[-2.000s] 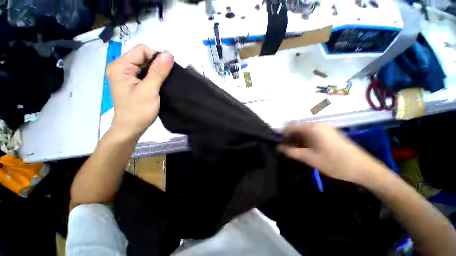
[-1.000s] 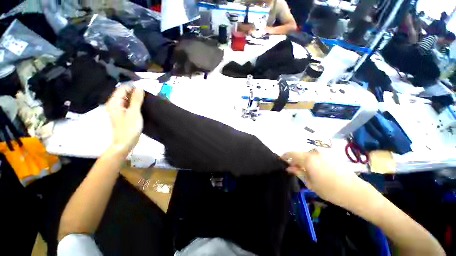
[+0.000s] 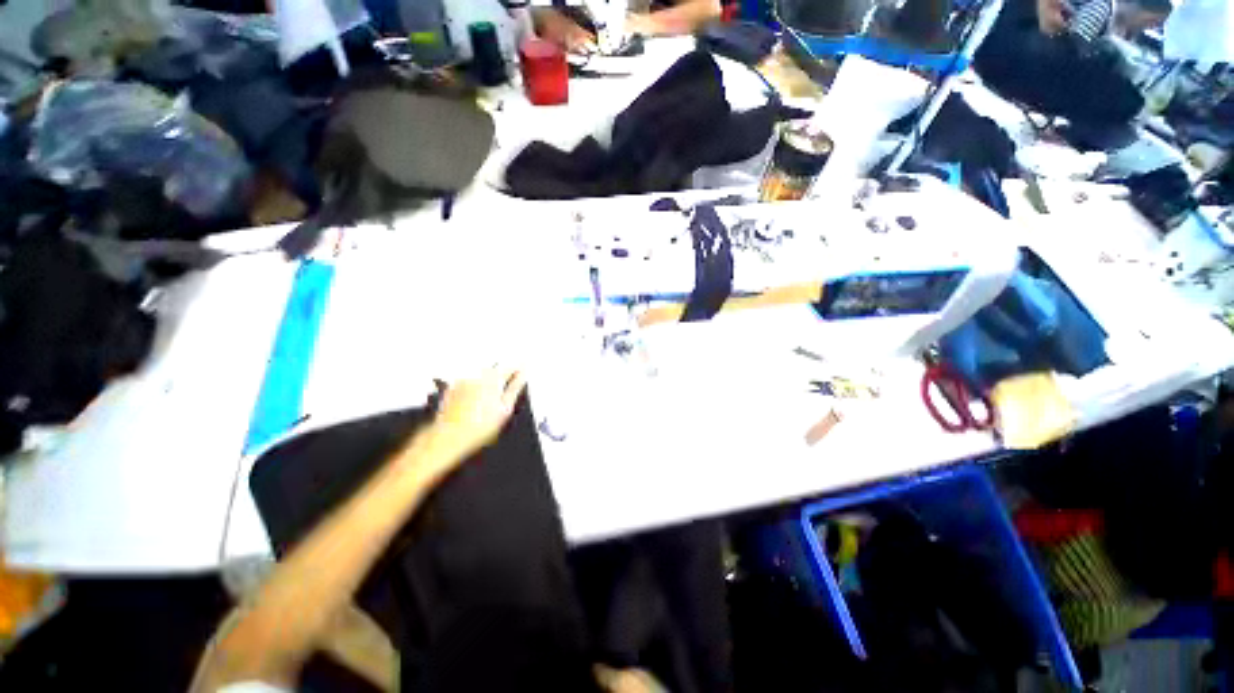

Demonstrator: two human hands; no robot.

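A black fabric panel [image 3: 474, 569] lies over the front edge of the white table and hangs down towards my lap. My left hand [image 3: 476, 410] is on its upper edge, left of the needle area, with the fingertips at the cloth; whether they pinch it is not clear. My right hand [image 3: 629, 678] is cut off by the bottom edge of the picture, beside the hanging cloth, and its fingers cannot be made out. The white sewing machine [image 3: 866, 251] stands beyond, with its presser foot and needle [image 3: 623, 339] right of my left hand.
Red-handled scissors [image 3: 957, 397], thread snips [image 3: 842, 389] and a small brown bar [image 3: 823, 427] lie right of the needle. Blue tape [image 3: 290, 355] is at left. A blue crate [image 3: 934, 485] stands below the table's front edge. Dark cloth [image 3: 650, 136] lies behind the machine. Another person's hands show at the top.
The panel, earlier held stretched in the air between both hands, now lies over the table edge. My left hand has moved right and down; my right hand has dropped to the bottom edge.
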